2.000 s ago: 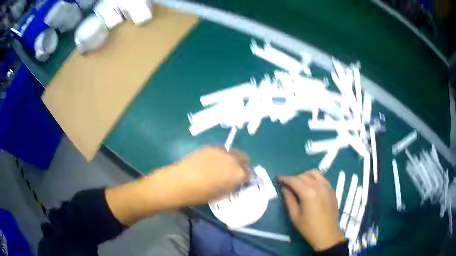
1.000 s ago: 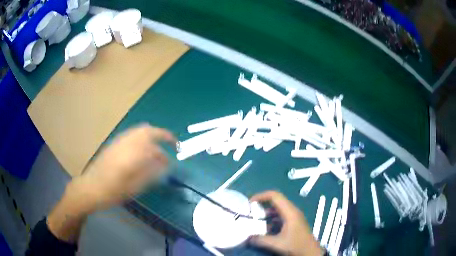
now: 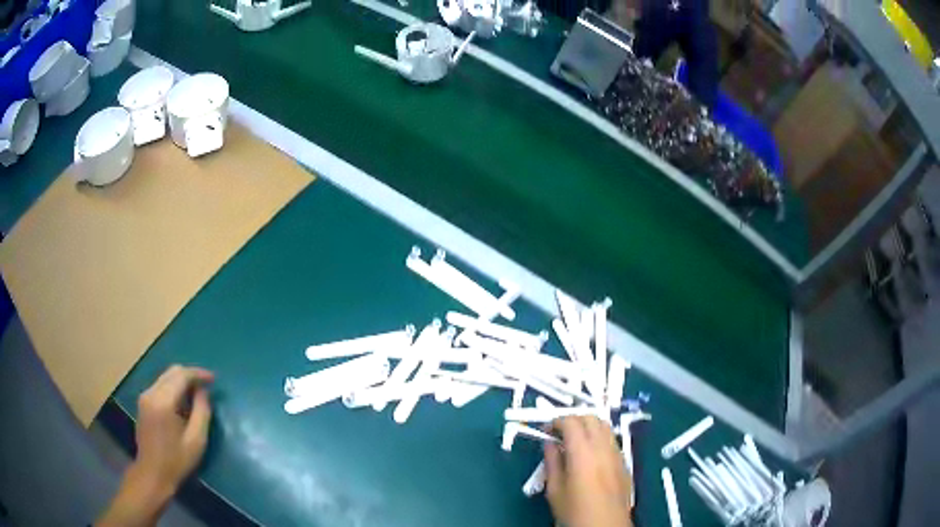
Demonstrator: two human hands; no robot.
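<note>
A loose pile of white antennas lies mid-bench on the green top. My right hand is at the pile's near right side, palm down, with thumb and fingertips closed on the end of one white antenna. That antenna's hinged end points left. The hand hides part of the pile's near side. My left hand is at the bench's near left edge, fingers loosely curled and apart, with nothing visible in it. The round housing worked on earlier is out of view.
A cardboard sheet lies at left, with white housings at its far edge. A pale rail separates the bench from a green conveyor bearing a housing with sticks. Slim white sticks lie at right. A person's dark sleeve shows beyond.
The view has shifted, showing more conveyor. My right hand has left the round housing and black lead and moved to the pile. My left hand has let go of the lead.
</note>
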